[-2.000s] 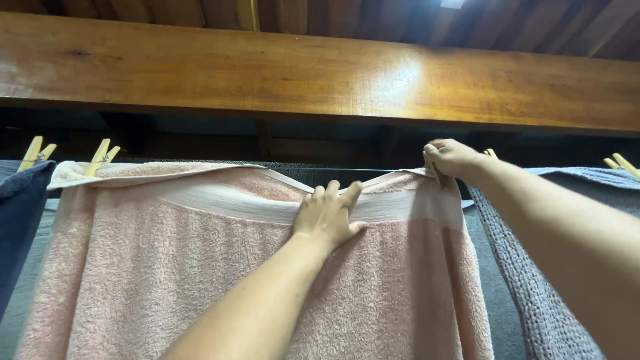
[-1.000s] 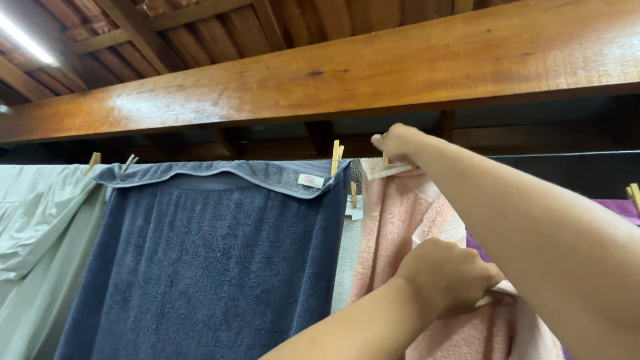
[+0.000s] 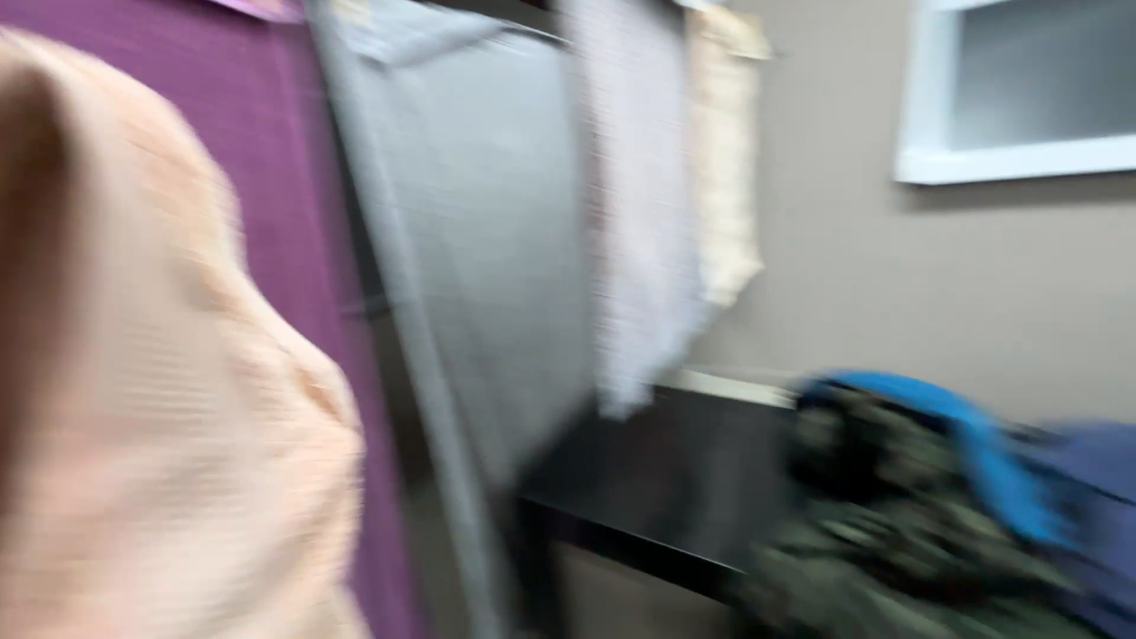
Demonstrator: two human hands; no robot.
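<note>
Neither of my hands shows in the blurred head view. Pink terry towel cloth [image 3: 204,399] fills the left side, close to the camera, with a dark fold at its left edge; what holds it cannot be seen. Behind it hangs a purple cloth [image 3: 275,195]. Farther right hang a grey cloth [image 3: 497,204], a pale lilac-grey textured cloth [image 3: 639,204] and a narrow cream cloth [image 3: 728,151].
A black table [image 3: 674,470] stands below the hanging cloths. At the lower right, camouflage-patterned fabric [image 3: 887,541] lies by a blue curved rim [image 3: 985,444], with blue-purple fabric [image 3: 1092,488] beside it. A white-framed window [image 3: 923,160] is in the grey wall.
The view has swung far to the right and down. Both hands, on the pink towel at the line one second ago, are out of view.
</note>
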